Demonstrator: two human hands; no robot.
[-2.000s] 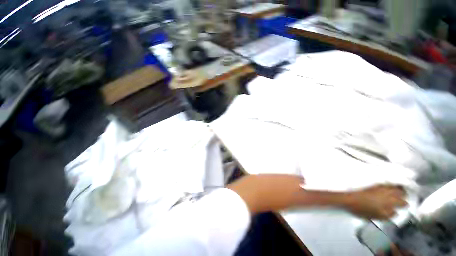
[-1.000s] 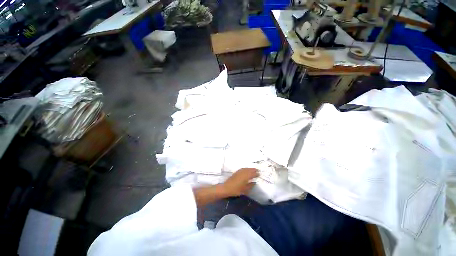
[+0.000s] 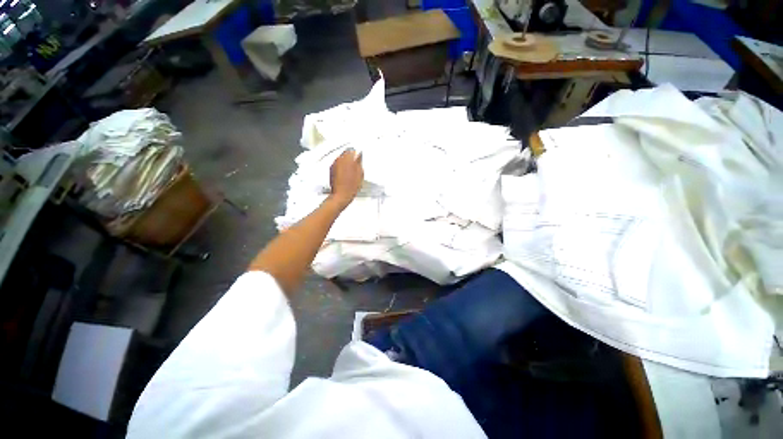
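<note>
A heap of white cut pieces (image 3: 429, 171) lies on a support in front of my lap, left of the table. My left hand (image 3: 347, 177) is on the upper left part of the heap, fingers on the cloth; whether it grips a piece cannot be told. A large white garment panel (image 3: 592, 231) with dark parallel stitch lines is spread over the table at the right, its near edge hanging toward my lap. My right hand is not in view.
The wooden table rim (image 3: 642, 399) shows beside my dark trousers. Another machine table (image 3: 567, 65) with cone stands is behind. A wooden-topped stool (image 3: 407, 33) stands beyond the heap. A box piled with white cloth (image 3: 167, 214) and a white board (image 3: 93, 369) are at the left.
The view has swung left from the machine to the heap. My left hand has moved from the heap's near edge to its upper left part. The panel at the right has shifted and lies differently.
</note>
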